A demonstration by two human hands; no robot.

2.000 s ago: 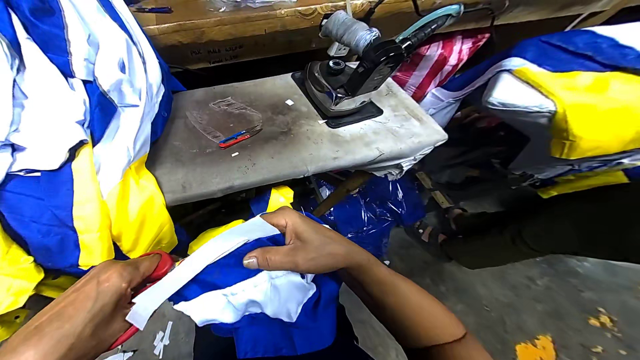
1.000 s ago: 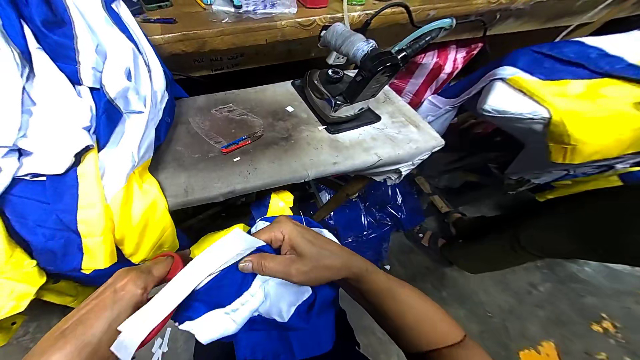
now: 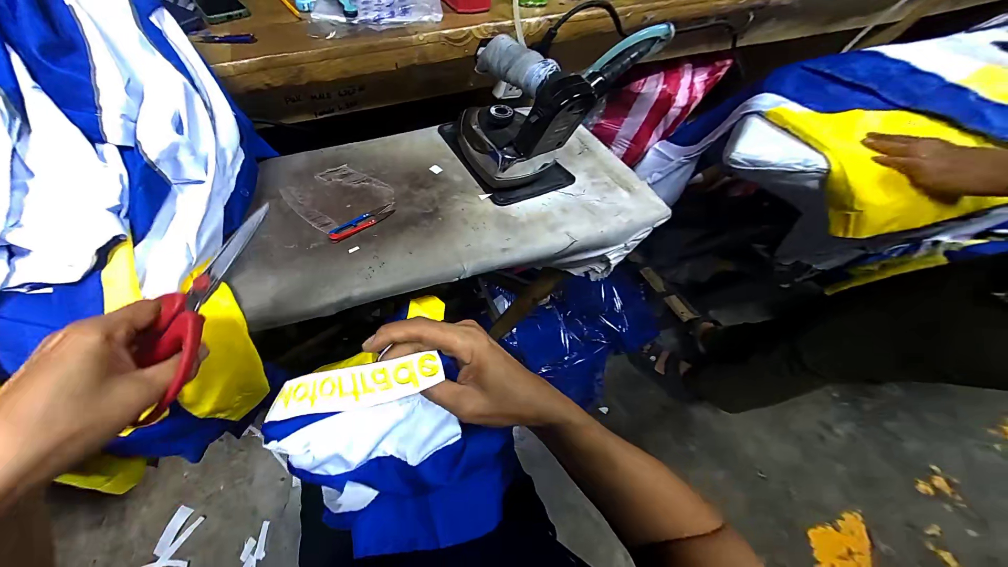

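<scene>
My left hand (image 3: 102, 378) holds red-handled scissors (image 3: 185, 315) by the finger loops, blades pointing up and to the right, over a blue, white and yellow garment pile. The fingers and thumb of my right hand (image 3: 472, 378) pinch the right end of a white strip (image 3: 358, 387) bearing yellow lettering. Beneath that strip lies a blue and white garment piece (image 3: 441, 488), draped over my lap. Some of the right fingers are hidden behind the strip.
An iron (image 3: 508, 146) stands on a black rest on the grey padded board (image 3: 472, 236); thread snips (image 3: 361, 224) lie to its left. Garments (image 3: 181, 142) hang at left. At right, a co-worker's hand (image 3: 937, 165) touches yellow fabric. White scraps (image 3: 177, 535) lie on the floor.
The scissors have moved from beside the strip up and to the left, blades now in view. The strip now shows its lettered face. A co-worker's hand has come into view at right.
</scene>
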